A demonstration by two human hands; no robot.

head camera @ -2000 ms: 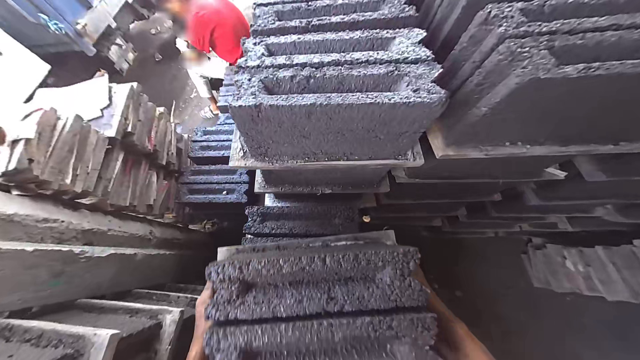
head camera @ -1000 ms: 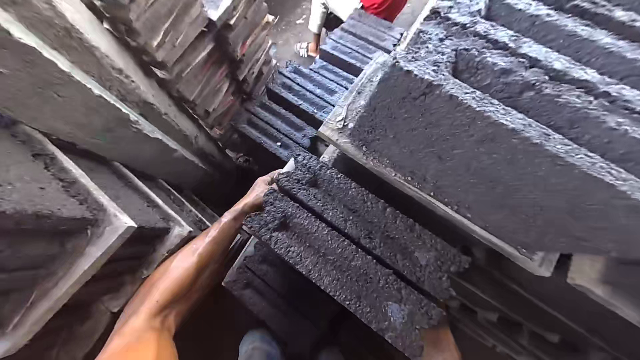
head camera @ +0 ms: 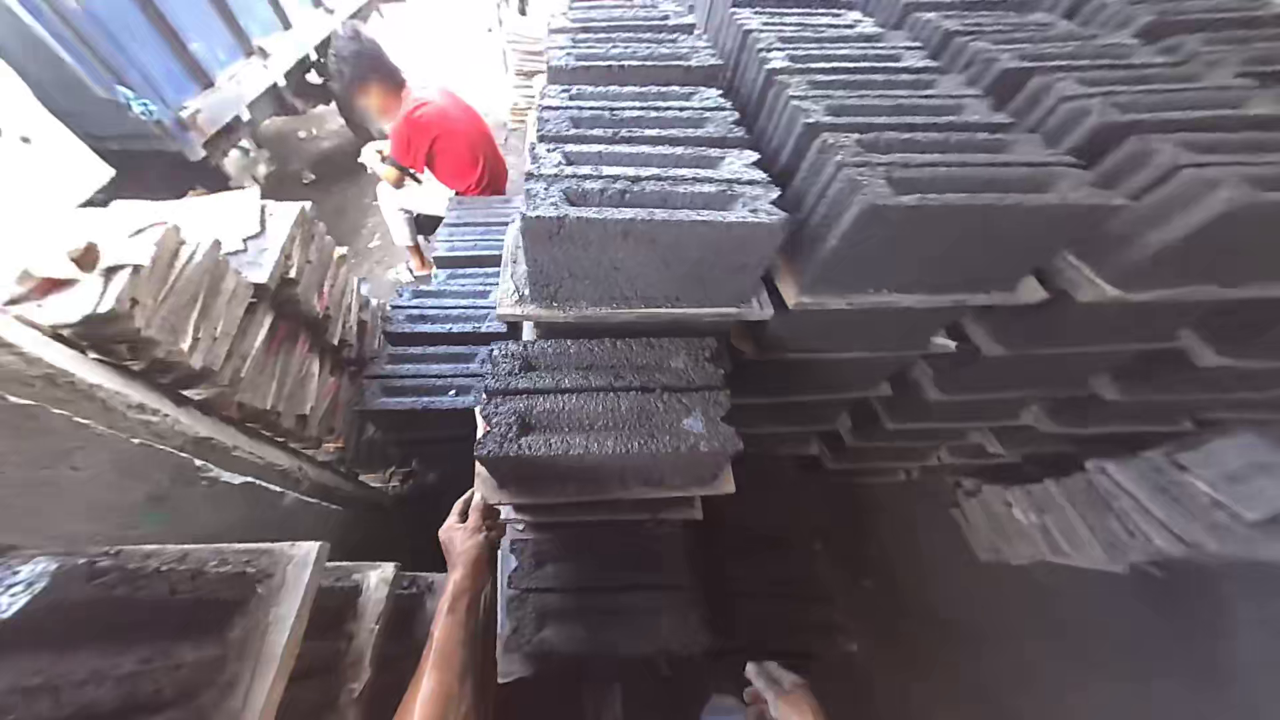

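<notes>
My left hand [head camera: 472,532] is at the left front corner of a thin pallet board [head camera: 610,494], its fingers curled against the edge. Dark, rough concrete blocks [head camera: 610,425] lie on that board, side by side with a narrow gap between them. My right hand [head camera: 780,690] is off the blocks, low at the bottom edge of the view, with its fingers partly in view and nothing seen in it. Under the board, in shadow, more dark blocks [head camera: 605,600] stand on a lower board.
Tall rows of grey concrete blocks [head camera: 650,255] on boards rise ahead and to the right. Stacked thin boards [head camera: 250,320] stand at the left, others [head camera: 1120,500] lie at the right. A person in a red shirt [head camera: 448,140] crouches beyond. Large slabs [head camera: 160,620] edge the lower left.
The blocks on their board, held between both hands before, now rest on the stack ahead. My right hand has come away from them and is lower down; my left remains at the board's corner.
</notes>
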